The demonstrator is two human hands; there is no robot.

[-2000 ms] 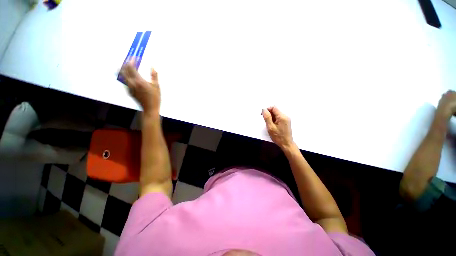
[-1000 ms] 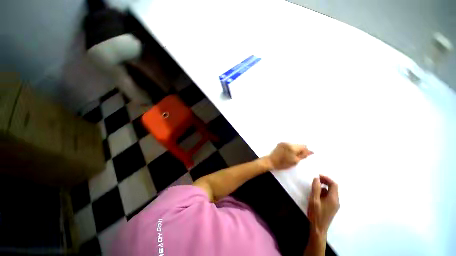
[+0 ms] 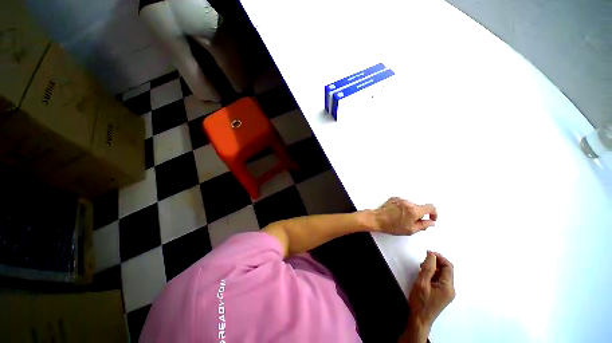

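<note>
Two slim retail boxes (image 3: pixel 360 86) stand side by side on the white table (image 3: pixel 470 167), their blue narrow sides up, away from both hands. My left hand (image 3: pixel 404 216) is over the table near its front edge, fingers curled with the fingertips together. My right hand (image 3: pixel 433 285) is just below it in the view, fingers curled and thumb close to the fingertips. The hands are apart. Whether either one pinches something tiny cannot be told.
An orange stool (image 3: pixel 245 134) stands on the checkered floor beside the table. Brown cartons (image 3: pixel 80 114) are stacked at the left. A clear cup (image 3: pixel 596 142) is at the table's far right edge. A person's light-clad legs (image 3: pixel 191 50) show at the top.
The view has swung left. My left hand has left the two boxes and come back near my right hand. In the last second both hands have barely moved.
</note>
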